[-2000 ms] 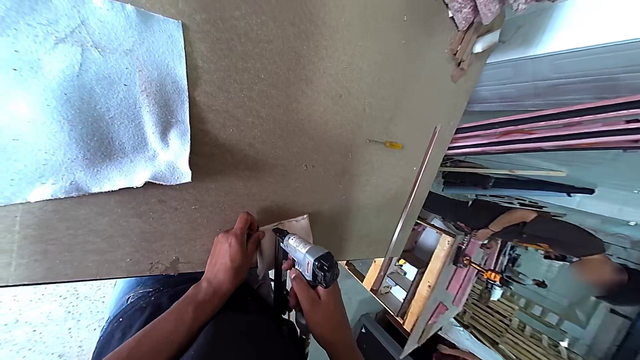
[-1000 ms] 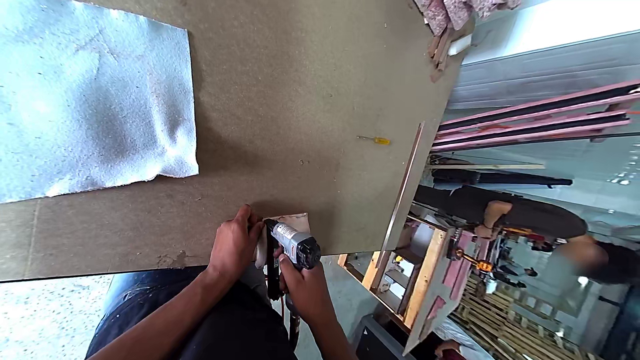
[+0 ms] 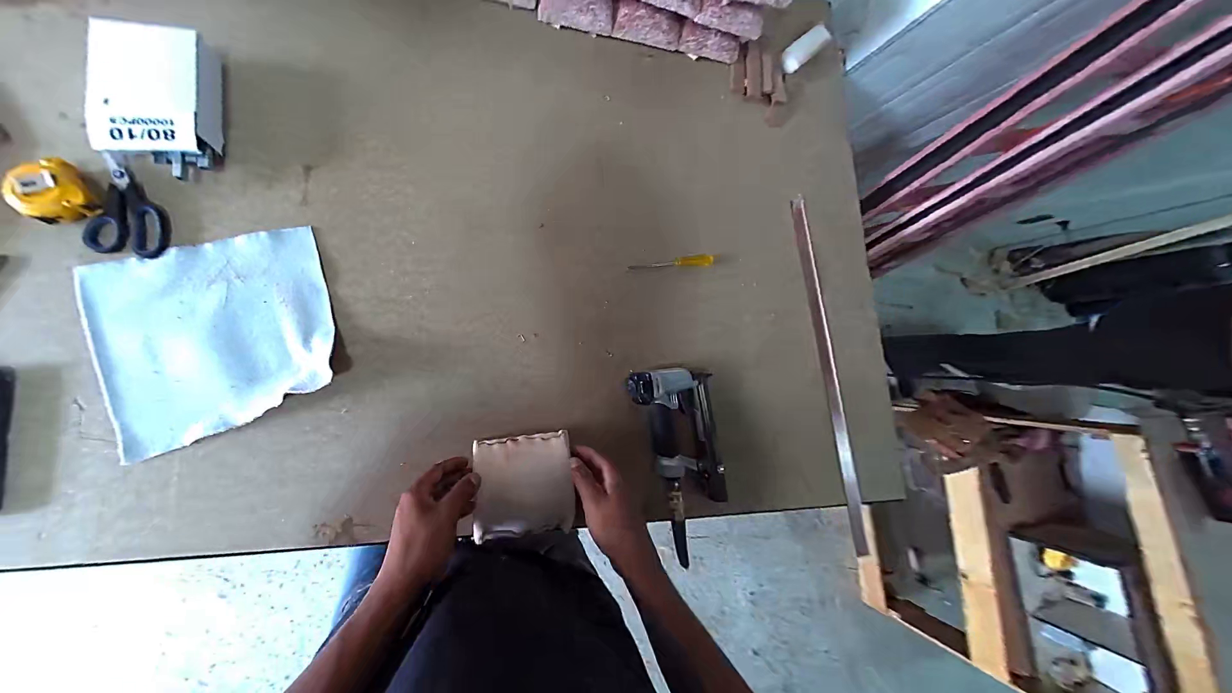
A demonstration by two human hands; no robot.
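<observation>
At the table's front edge my left hand [image 3: 433, 510] and my right hand [image 3: 608, 496] grip opposite sides of a small cream covered panel [image 3: 524, 483], whose far edge looks gathered. A pneumatic staple gun [image 3: 679, 423] lies on the table to the right of my right hand, its hose end over the edge. A yellow-handled screwdriver [image 3: 693, 261] rests farther back. To the left lies a piece of pale blue-white cloth [image 3: 207, 342], with black-handled scissors [image 3: 127, 214] at its far edge.
A yellow tape measure [image 3: 50, 191] and a white box of staples [image 3: 144, 87] stand at the back left. Pink fabric-covered pieces [image 3: 645, 21] lie at the far edge. A long thin strip [image 3: 826, 356] runs along the right side, near a wooden frame [image 3: 982, 577].
The staple gun was in my right hand and now lies on the table. My right hand has taken hold of the panel. The view has shifted to show more of the table's left side.
</observation>
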